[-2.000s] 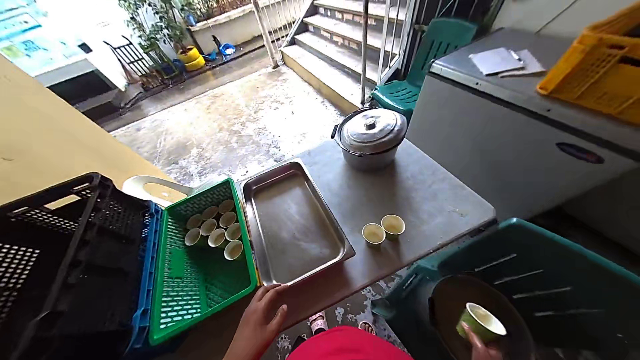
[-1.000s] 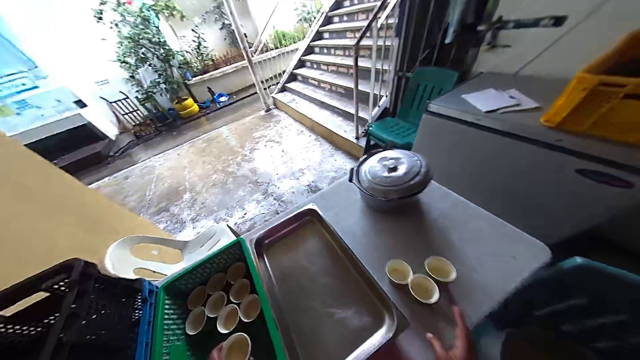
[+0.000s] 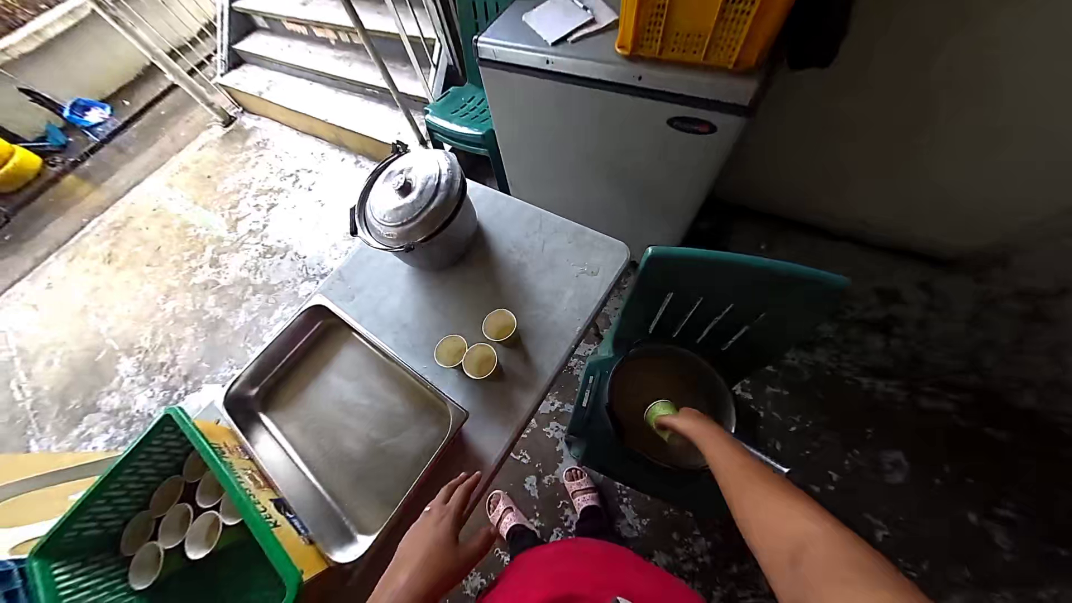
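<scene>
My right hand (image 3: 688, 425) holds a green paper cup (image 3: 660, 412) inside a round pot (image 3: 624, 394) of brownish liquid, which rests on the seat of a green plastic chair (image 3: 737, 280). My left hand (image 3: 444, 532) lies at the table's near edge, fingers spread, holding nothing. On the grey table (image 3: 553, 251) stand three filled paper cups (image 3: 480, 361) close together. To their left is a shallow stainless steel tray (image 3: 343, 427). A green plastic basket (image 3: 260, 536) with several paper cups (image 3: 176, 526) sits at the lower left.
A lidded aluminium pot (image 3: 419, 201) stands at the table's far corner. Beyond it are another green chair (image 3: 462, 117), a chest freezer (image 3: 603, 142) bearing a yellow crate (image 3: 703, 33), and concrete steps (image 3: 327, 92). A cardboard box (image 3: 251, 477) shows between basket and tray.
The view has swung to the right. A third cup has joined the two seen on the table two seconds ago. My right hand has moved from beside the table cups into the pot with a cup.
</scene>
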